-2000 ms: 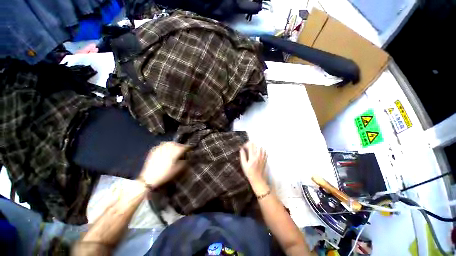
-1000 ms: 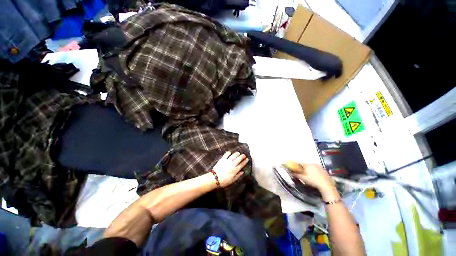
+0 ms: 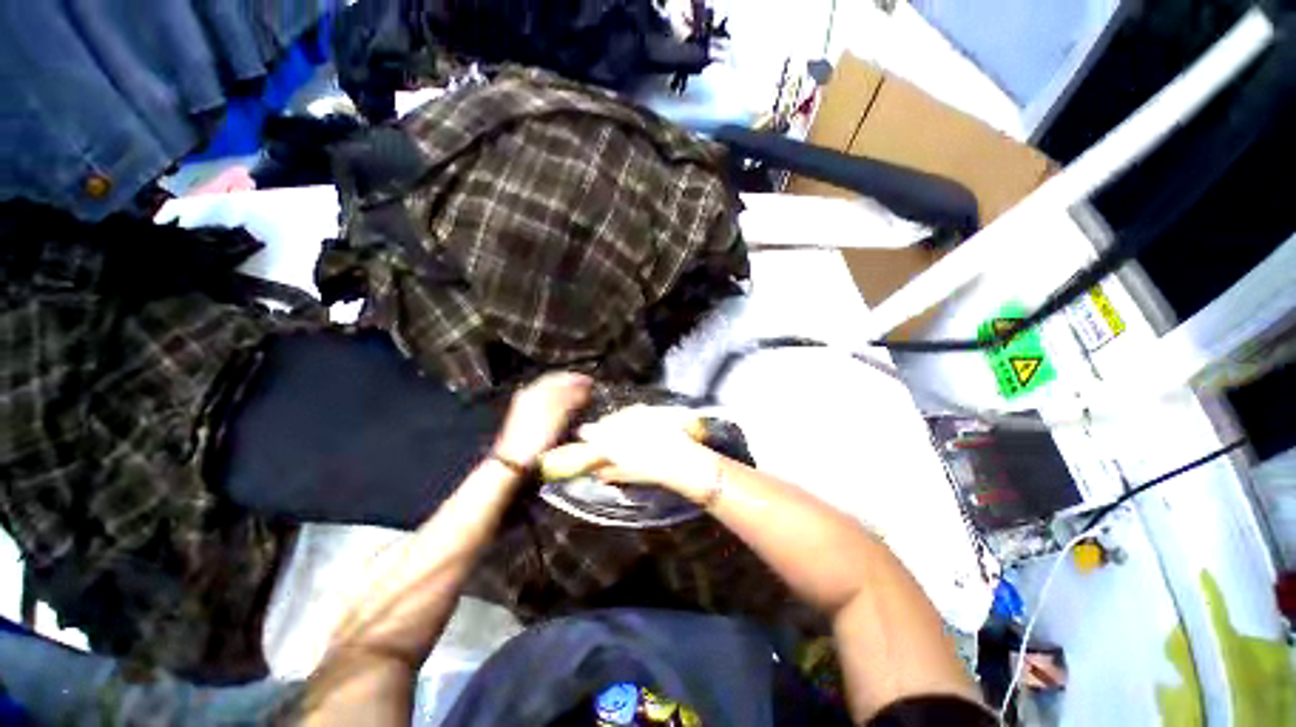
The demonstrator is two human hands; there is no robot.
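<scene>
The steam iron [image 3: 625, 503] sits on the plaid garment piece [image 3: 597, 564], its plate mostly under my hands. My right hand [image 3: 647, 452] is closed around the iron's handle. My left hand [image 3: 542, 419] is just left of the iron, over the upper left of the plaid piece; its fingers are bunched and blurred, and whether they pinch the cloth cannot be told. The hose and black cable [image 3: 796, 342] run from the iron up to the right. The plain dark sleeve board [image 3: 348, 426] lies left of my hands.
A large pile of plaid pieces [image 3: 554, 227] lies beyond my hands. A second plaid pile [image 3: 114, 426] drapes at far left. A thin black padded arm [image 3: 853, 178] and cardboard [image 3: 910, 128] stand at upper right. The dark iron rest [image 3: 1009, 472] is at the right table edge.
The iron has moved left from the table's right side onto the plaid piece with my right hand on it. My left hand has shifted left and up. The hose now crosses the right side.
</scene>
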